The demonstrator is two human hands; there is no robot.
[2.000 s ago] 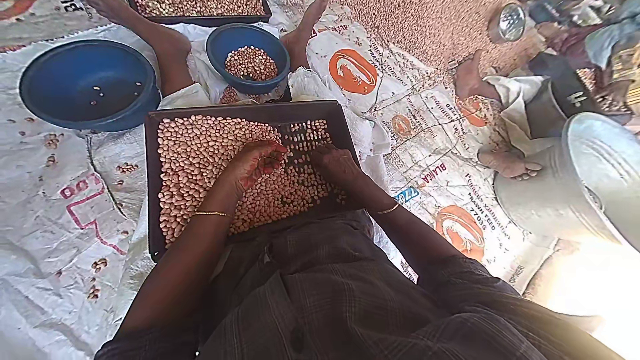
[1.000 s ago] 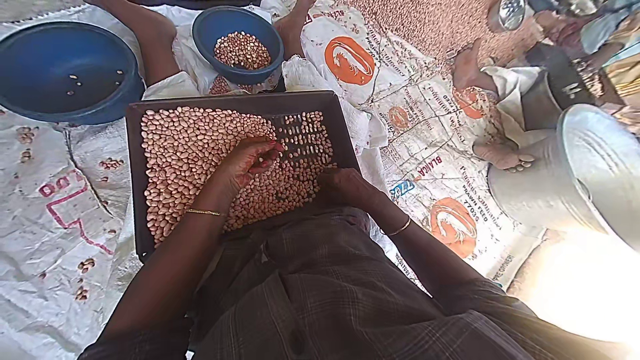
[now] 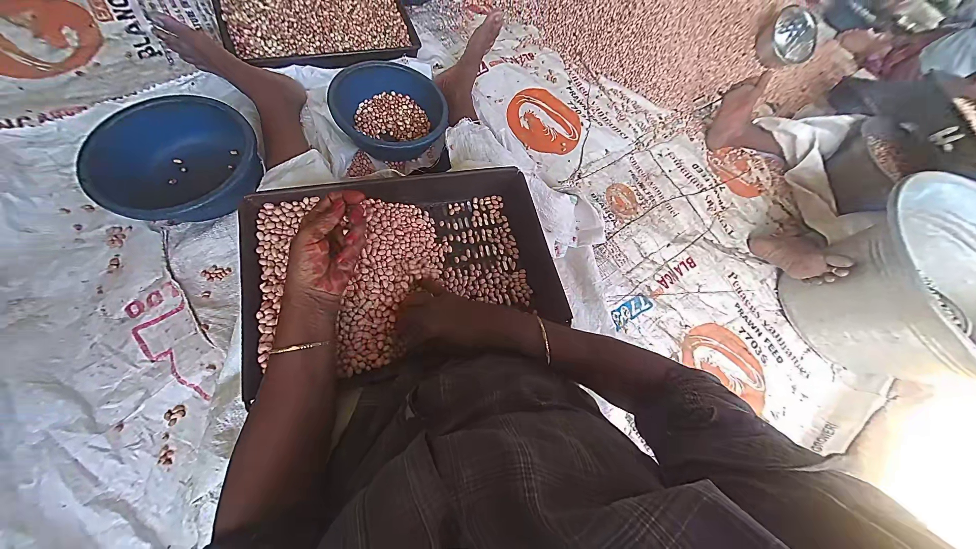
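Observation:
A dark rectangular tray (image 3: 545, 252) rests before my lap, holding pinkish shelled nuts or beans (image 3: 381, 259), heaped at the left and middle and spaced in loose rows at the right. My left hand (image 3: 326, 248) is raised over the left of the heap, palm up with fingers curled; whether something small lies in it cannot be told. My right hand (image 3: 431, 316) lies knuckles up on the near middle of the heap, its fingertips hidden. Beyond the tray stands a small blue bowl (image 3: 389, 151) with nuts in it; a larger blue basin (image 3: 168, 202) at the left holds a few dark pieces.
Another filled tray (image 3: 320, 57) lies at the top. Printed woven sacks (image 3: 625, 198) cover the ground, with scattered nuts at the left. At the right are a big metal pot (image 3: 839, 328), another person's foot (image 3: 801, 258), a metal bowl (image 3: 793, 34) and a wide spread of nuts (image 3: 648, 46).
My left hand has moved left over the heap and turned palm up. My right hand has moved left from the tray's right part to its near middle.

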